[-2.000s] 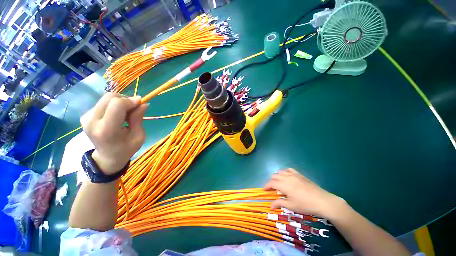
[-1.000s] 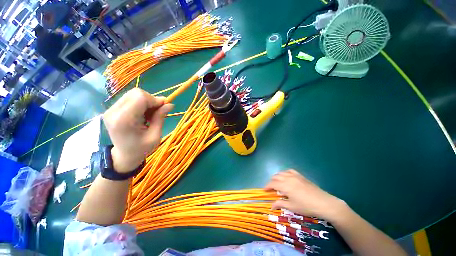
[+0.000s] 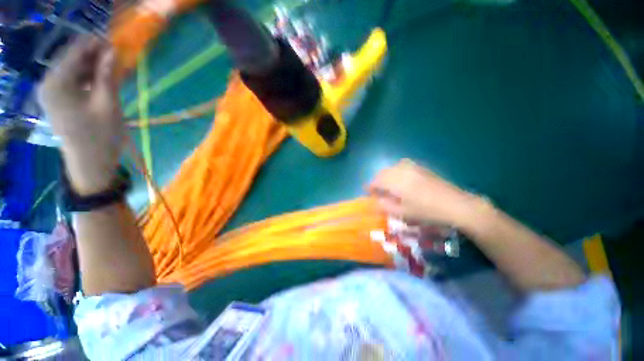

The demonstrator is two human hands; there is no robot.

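Note:
The picture is blurred. My left hand (image 3: 81, 95) is raised at the upper left with curled fingers, beside the orange far cable bundle (image 3: 141, 32). Blur hides whether a cable is in its fingers. My right hand (image 3: 416, 194) is closed over the upper edge of the near cable bundle (image 3: 303, 236), just above its red and white sleeved ends (image 3: 406, 247), which point right. The yellow and black heat gun (image 3: 303, 106) lies beyond, partly over the middle cable bundle (image 3: 212, 158), its nozzle towards the upper left.
A clear plastic bag with dark-red contents (image 3: 62, 257) is at the left edge, by a blue bin (image 3: 21, 310). The green table (image 3: 487, 120) has yellow-green lines. A badge (image 3: 229, 331) hangs on my patterned sleeve and clothing at the bottom.
The view has tipped down and blurred; the fan has left the picture. My left hand is further left and its fork-ended cable is no longer distinct. My right hand stays on the near bundle.

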